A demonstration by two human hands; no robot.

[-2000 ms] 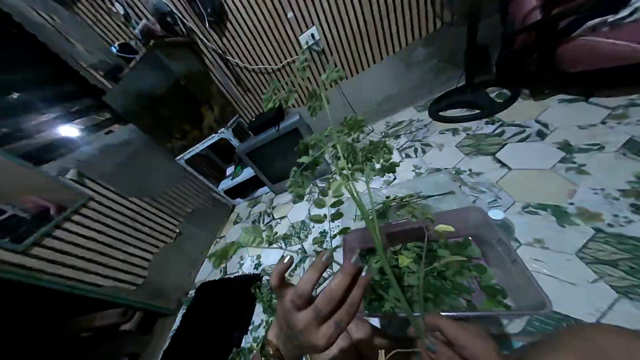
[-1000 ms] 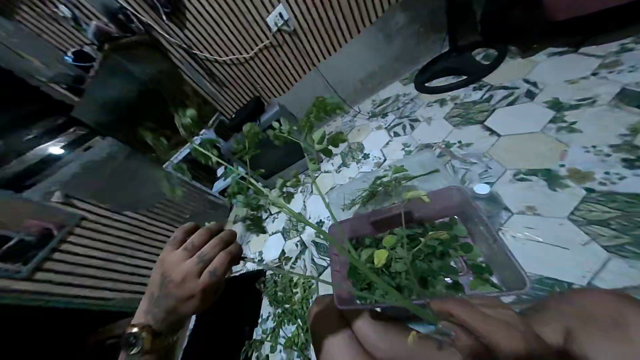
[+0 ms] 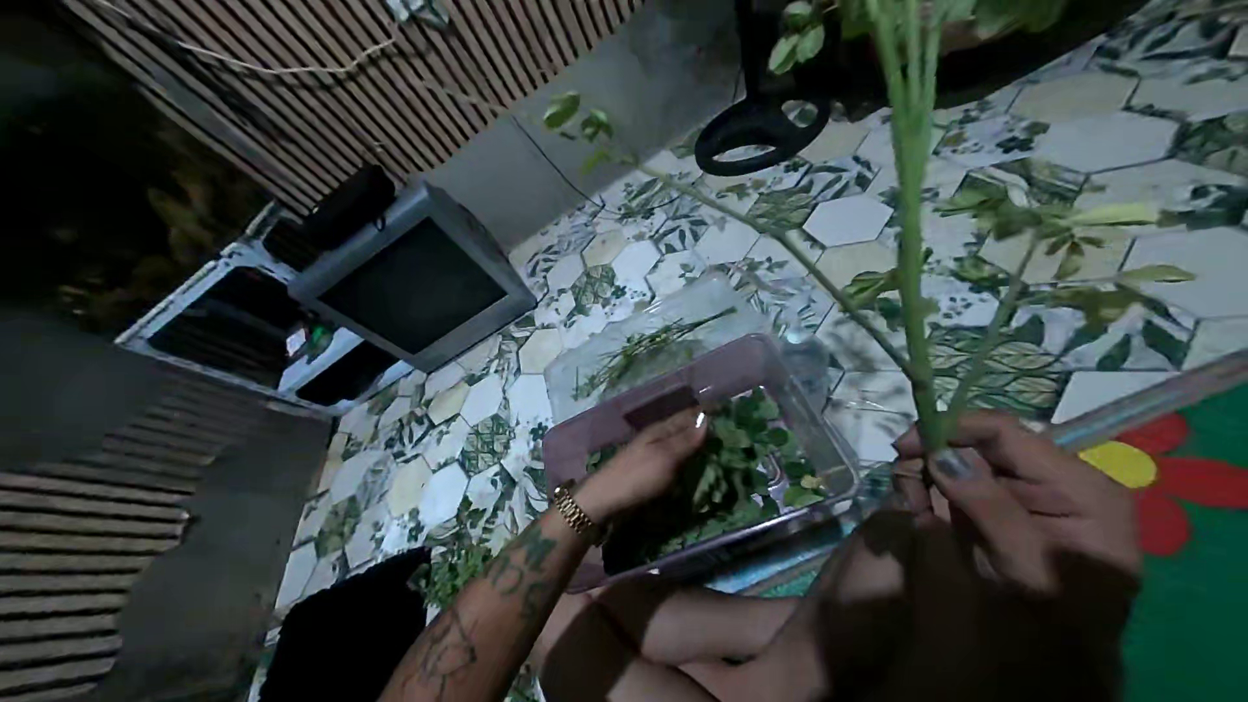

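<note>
My right hand (image 3: 1004, 497) grips the lower end of a green branching plant stem (image 3: 912, 253), which stands upright and runs past the top edge; small leaves grow on its side shoots. My left hand (image 3: 653, 463), with a gold-coloured watch at the wrist, is down inside a pinkish clear plastic container (image 3: 751, 361), at its pile of green leaves (image 3: 746, 448). Shadow and leaves hide its fingers, so whether it holds anything does not show.
Beyond the container lies a clear plastic lid or tray (image 3: 585, 370) with thin stems (image 3: 653, 346) on it. More leafy sprigs (image 3: 458, 570) are by my left forearm. A boxy television (image 3: 419, 283) stands farther back at left, and a black ring-shaped base (image 3: 746, 146) on the patterned floor.
My left hand has moved from beside the container into it. The stem in my right hand has swung from leaning left over the container to upright at the right. The view has shifted.
</note>
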